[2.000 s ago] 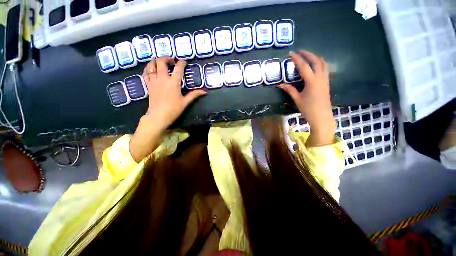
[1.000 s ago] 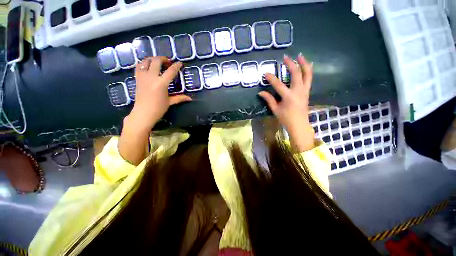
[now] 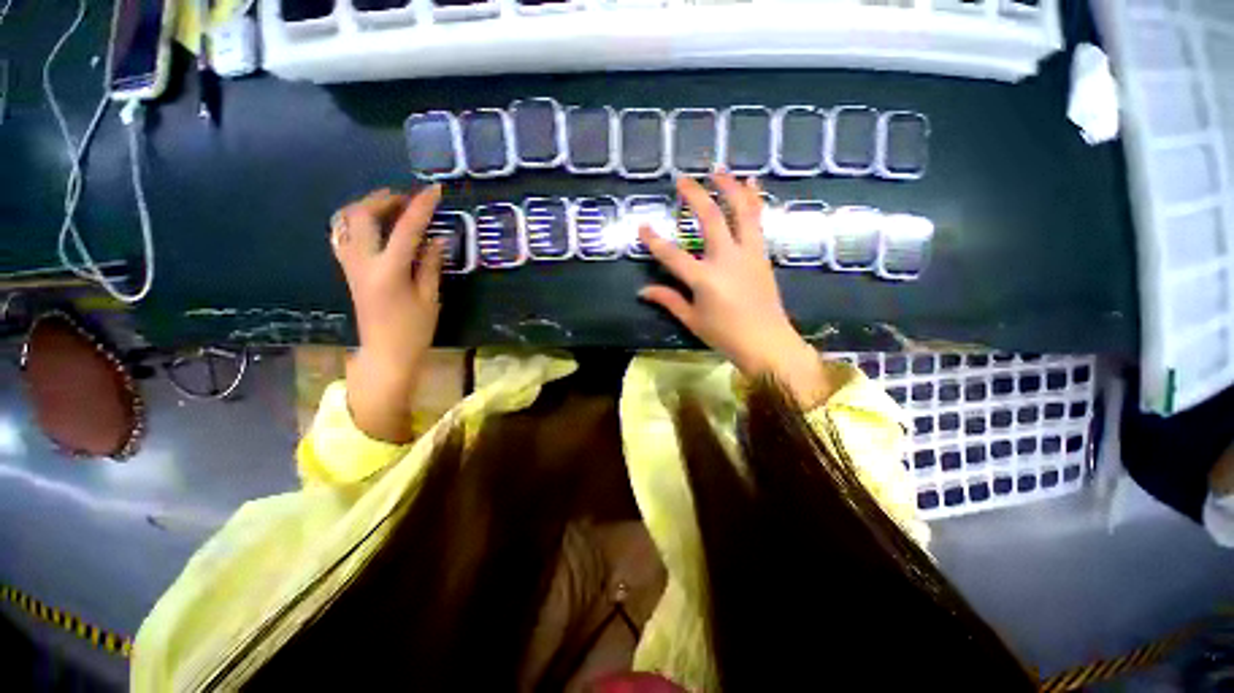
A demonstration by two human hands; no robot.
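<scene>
Two rows of small square smartwatches lie on the dark green bench mat (image 3: 541, 309). The far row of watches (image 3: 696, 141) shows dark grey screens. The near row of watches (image 3: 548, 228) shows dark screens with light menu lines, with bright glare towards the right. My left hand (image 3: 389, 271) is at the left end of the near row, fingers apart, partly covering the end watch. My right hand (image 3: 724, 278) is over the middle of the near row, fingers spread, fingertips at the watches and hiding parts of them. Neither hand holds anything.
A white compartment tray (image 3: 650, 52) runs along the far side. Another pale tray (image 3: 1191, 244) is at right beside a white crumpled wad (image 3: 1093, 92). A lower white tray (image 3: 1001, 494) shows below the bench edge. A phone (image 3: 140, 48) with white cable (image 3: 146, 203) is upper left.
The view has shifted, so the bench things appear further right and lower. The far row's lit screens have gone dark. My right hand has moved left along the near row; my left hand is at its left end.
</scene>
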